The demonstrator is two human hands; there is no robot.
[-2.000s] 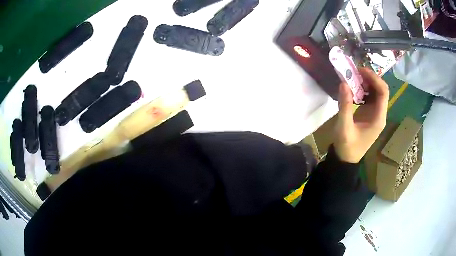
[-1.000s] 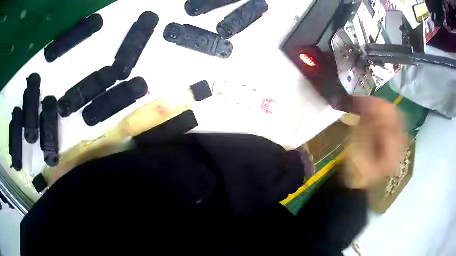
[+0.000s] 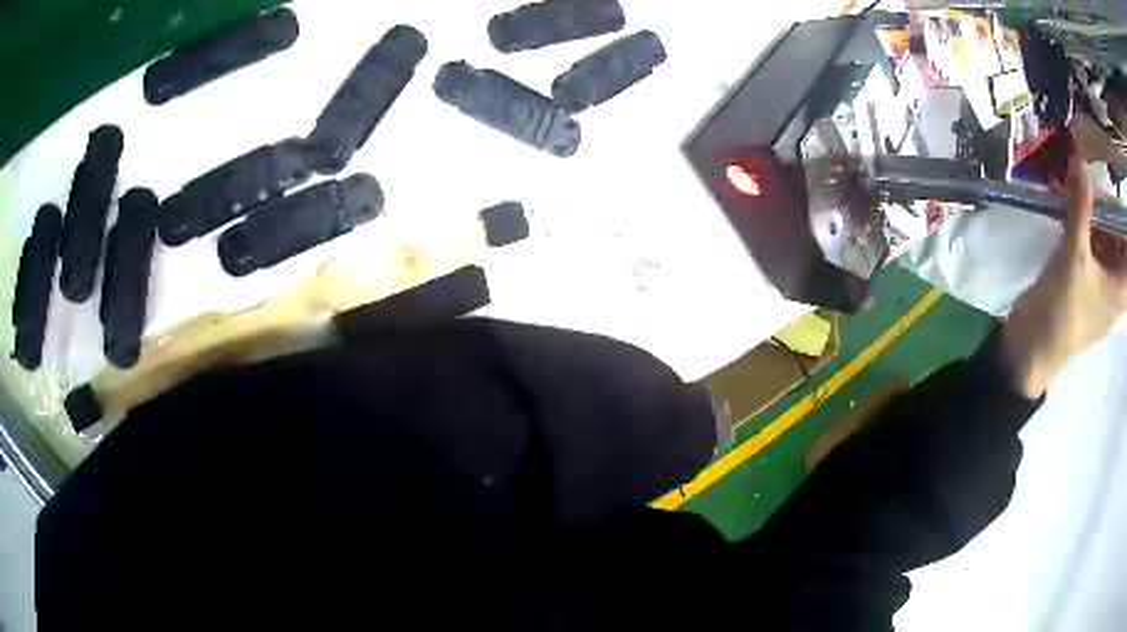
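Observation:
My right hand (image 3: 1073, 296) is at the far right, fingers up beside a dark curved bar (image 3: 958, 183). Whether it touches the bar or holds anything cannot be told. My left hand is not in view; the dark sleeve and body cover the lower middle. The black box (image 3: 772, 185) with a glowing red switch (image 3: 743, 178) stands at the table's right, metal mechanism in its open top. Several black housings (image 3: 300, 224) lie loose on the white table. A tan strip (image 3: 247, 336) runs along the near edge, with black stop blocks (image 3: 506, 224) beside it.
A cardboard box (image 3: 756, 393) with yellow material (image 3: 805, 333) sits below the table edge. The green floor (image 3: 754, 488) has a yellow line. Grey-white sheeting (image 3: 976, 257) hangs under the cluttered bench at the upper right. Green surface (image 3: 74, 56) borders the table at the upper left.
The hand held a pink piece over the black box two seconds ago. The hand has moved away to the right, and the pink piece no longer shows. The view has shifted.

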